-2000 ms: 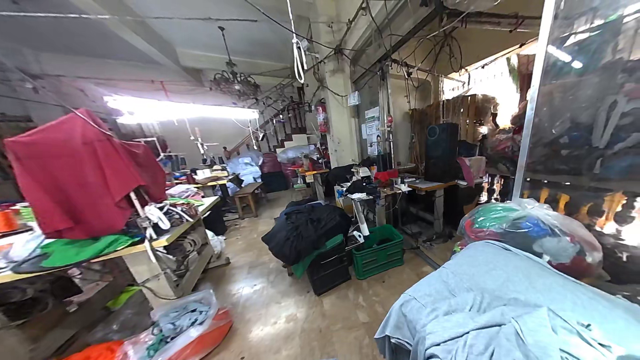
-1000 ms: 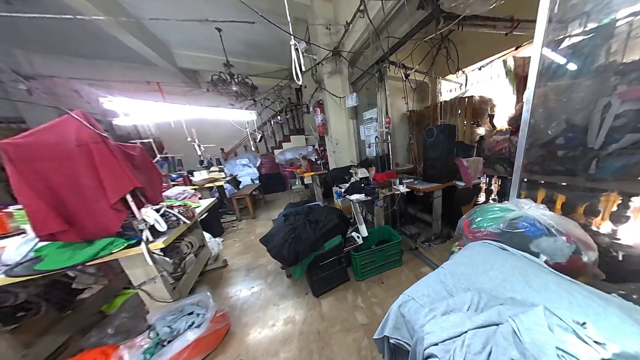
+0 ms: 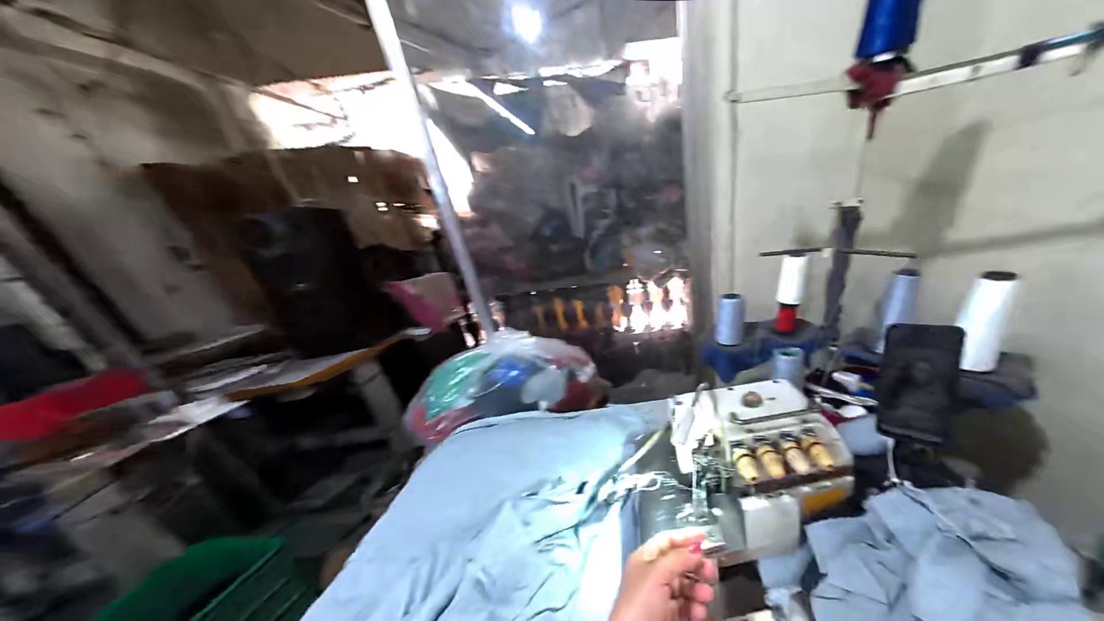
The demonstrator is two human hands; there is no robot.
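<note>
My left hand (image 3: 666, 576) is at the bottom centre-right, its fingers curled, just below the needle and presser-foot area of an overlock sewing machine (image 3: 759, 431). Blur hides whether anything is between the fingertips. Light blue fabric (image 3: 483, 509) lies spread to the left of the machine, its edge close to my left hand. More light blue fabric (image 3: 949, 552) is heaped at the right. Thread cones, among them a white cone (image 3: 988, 321) and a blue-grey cone (image 3: 730, 319), stand behind the machine. My right hand is out of view.
A clear plastic bag of coloured cloth (image 3: 509, 384) sits behind the fabric. A dark phone-like object (image 3: 920, 382) stands upright right of the machine. A green plastic crate (image 3: 250, 586) is low at the left, below a worktable (image 3: 319, 375). A pale wall (image 3: 966, 198) rises behind the cones.
The view has swung far to the right, bringing the sewing machine, the cones and the wall into sight. My left hand has come into view; neither hand shows in the earlier frames.
</note>
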